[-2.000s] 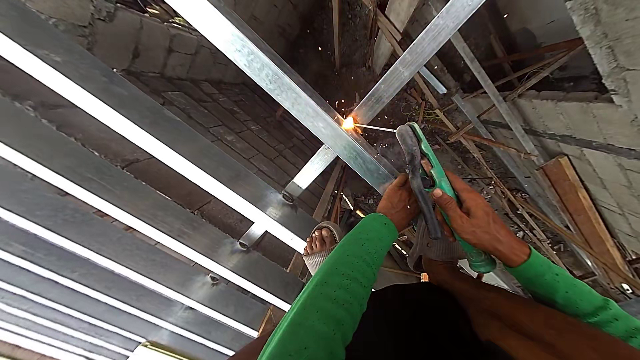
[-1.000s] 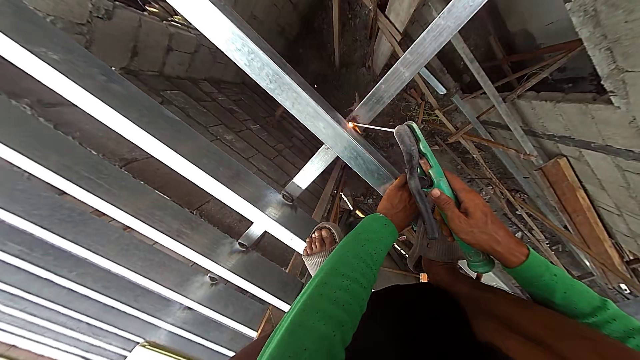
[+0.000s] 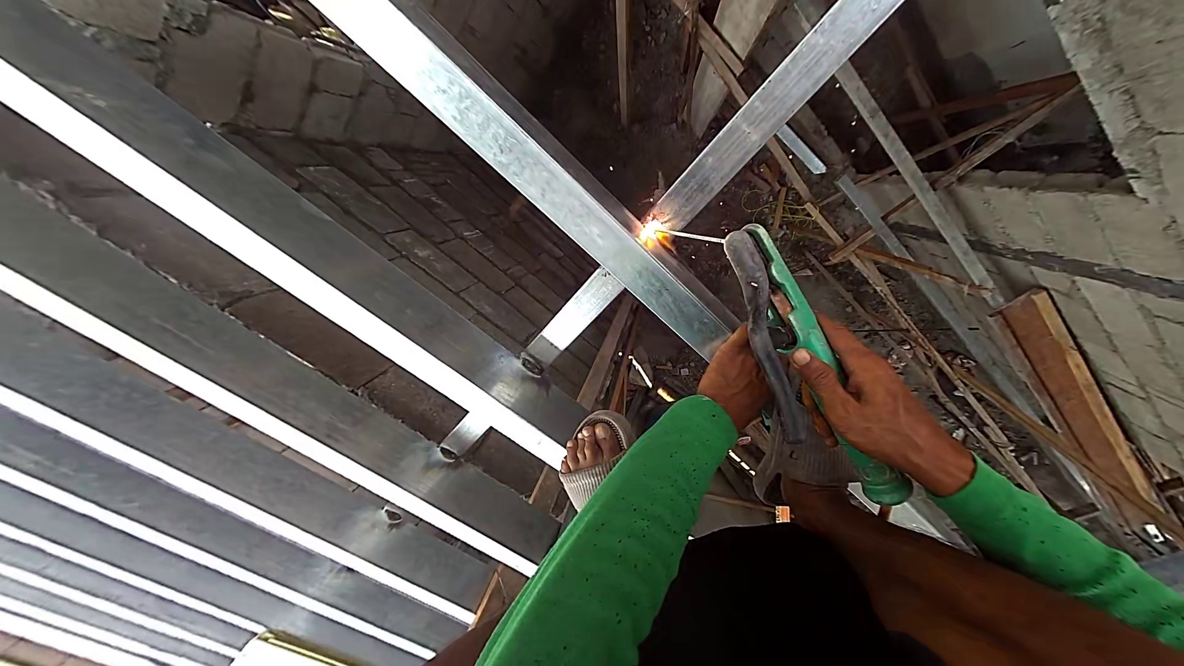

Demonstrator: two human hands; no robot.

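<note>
My right hand (image 3: 879, 398) grips the green handle of a welding electrode holder (image 3: 805, 314). From its jaw a thin welding electrode (image 3: 694, 237) reaches left to a glowing weld spot (image 3: 653, 231), where a steel cross tube (image 3: 758, 120) meets a long galvanized steel beam (image 3: 546, 194). Beside the holder, my left hand (image 3: 737, 377) is closed near the beam's lower end, partly behind a dark curved piece (image 3: 763, 342); what it grips is hidden. Both forearms wear green sleeves.
Parallel steel beams (image 3: 305, 268) fill the left side, with bright gaps between them. My sandalled foot (image 3: 595, 449) rests by the beam ends. Far below lie a concrete block wall (image 3: 407, 222), debris and wooden poles. A brown wooden board (image 3: 1073, 388) leans at the right.
The glow at the joint shrank to a small orange spot one second ago and is bright again now, with sparks. Both hands and the electrode holder stay in nearly the same place.
</note>
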